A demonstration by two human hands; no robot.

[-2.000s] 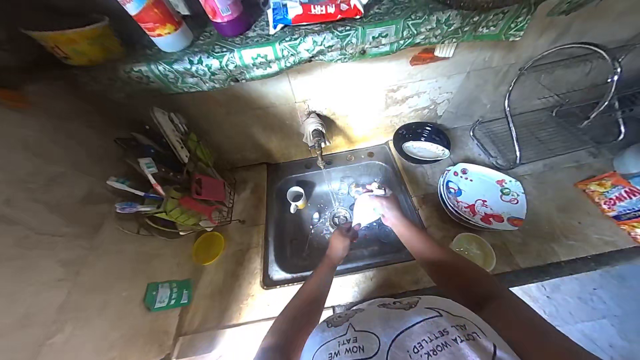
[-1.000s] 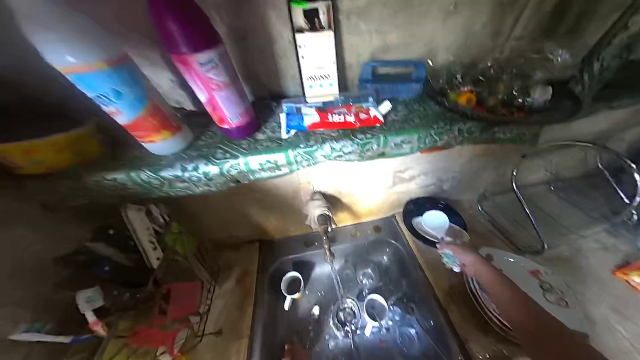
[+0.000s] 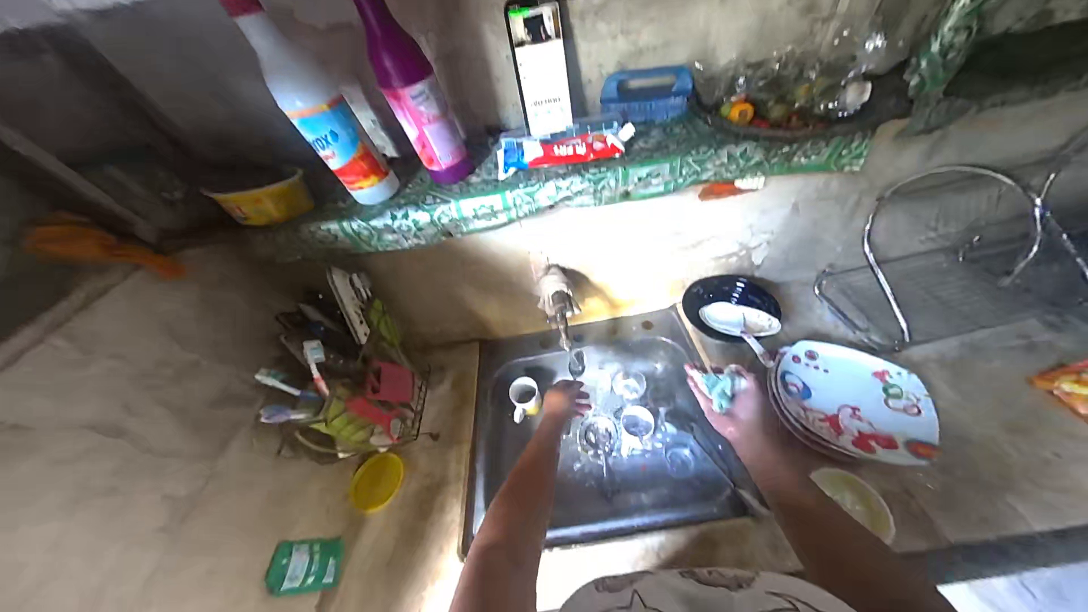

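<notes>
My left hand (image 3: 564, 399) is under the faucet (image 3: 559, 308), fingers apart, just right of a white mug (image 3: 524, 396) in the metal sink (image 3: 544, 512). My right hand (image 3: 733, 406) holds a pale green and white sponge or cloth (image 3: 721, 388), palm up, above the sink's right edge. Another white cup (image 3: 637, 422) and clear glassware (image 3: 629, 384) lie in the sink near the drain. A white ladle or large spoon (image 3: 738, 320) rests in a dark bowl (image 3: 718, 287) beside a stack of patterned plates (image 3: 867, 399).
A wire basket (image 3: 418, 399) with toothbrushes stands left of the sink, near a yellow lid or dish (image 3: 376, 482) and a green packet (image 3: 304, 566). A pale bowl (image 3: 854, 503) sits below the plates. Behind are a metal dish rack (image 3: 888, 289) and a shelf (image 3: 476, 204) with bottles.
My right hand has moved from the dark bowl back toward the sink; the white ladle or spoon it held now rests in the bowl. My left hand has come up under the faucet.
</notes>
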